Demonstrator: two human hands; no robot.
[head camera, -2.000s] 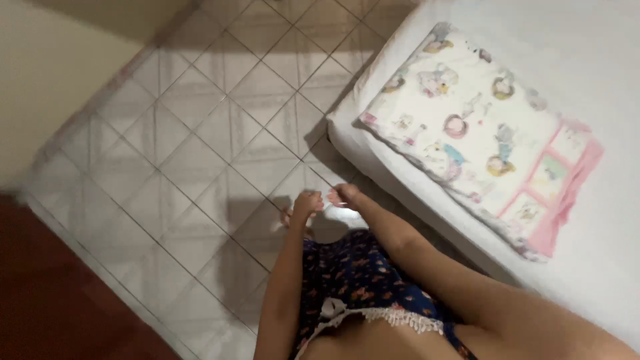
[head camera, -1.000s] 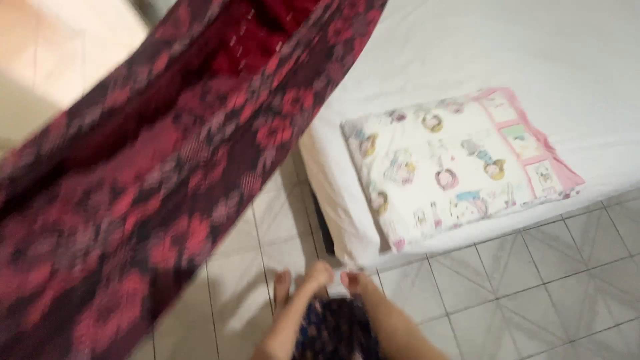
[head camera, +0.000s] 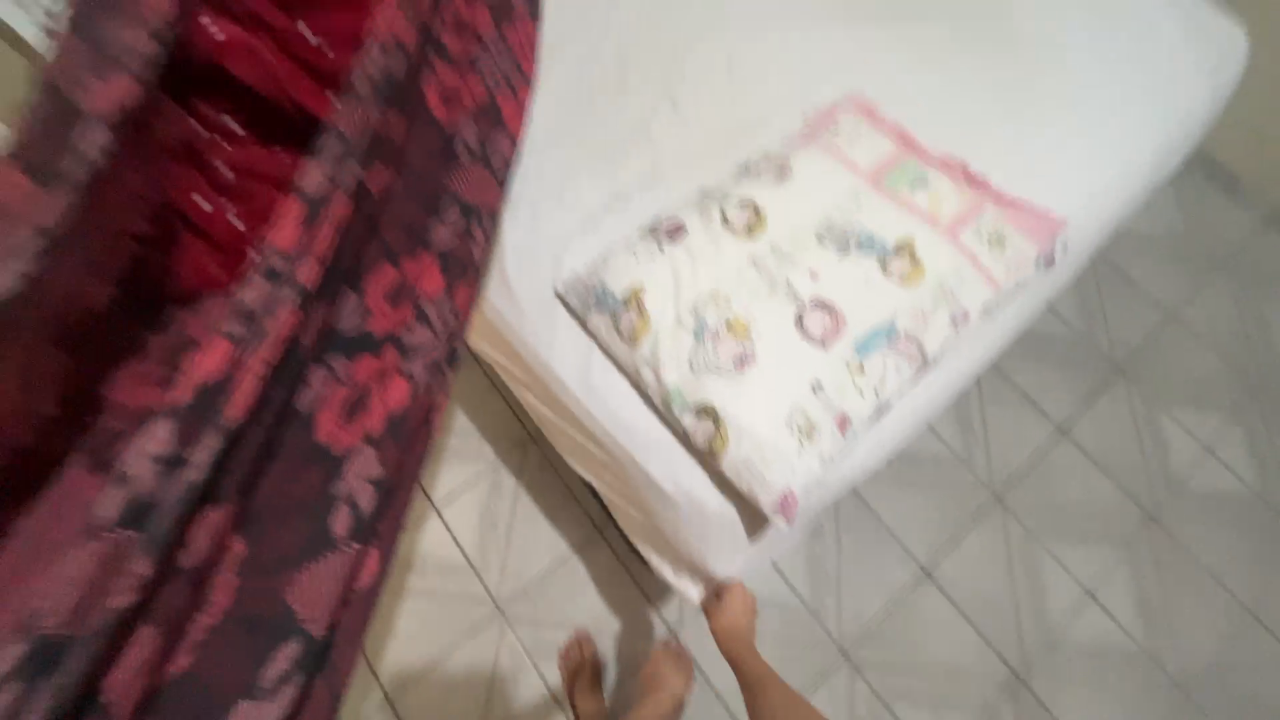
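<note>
My right hand (head camera: 731, 612) is at the near corner of the mattress, its fingers closed on the edge of the white sheet (head camera: 640, 440). My left hand cannot be made out in the head view. On the sheet, just beyond my right hand, lies a folded cloth (head camera: 770, 300) printed with dolls, with a pink band at its far end. A beige layer (head camera: 560, 430) shows below the sheet along the left side of the mattress. The picture is blurred.
A dark red floral curtain or cloth (head camera: 380, 380) hangs across the left side, close to the camera, and covers part of the bed. Bare feet (head camera: 582, 665) stand on the pale tiled floor (head camera: 960, 530) beside the near corner.
Both hands were close together in front of the body; now my right hand is on the sheet corner. The floral cloth has come into view since the first frame, as the view turned.
</note>
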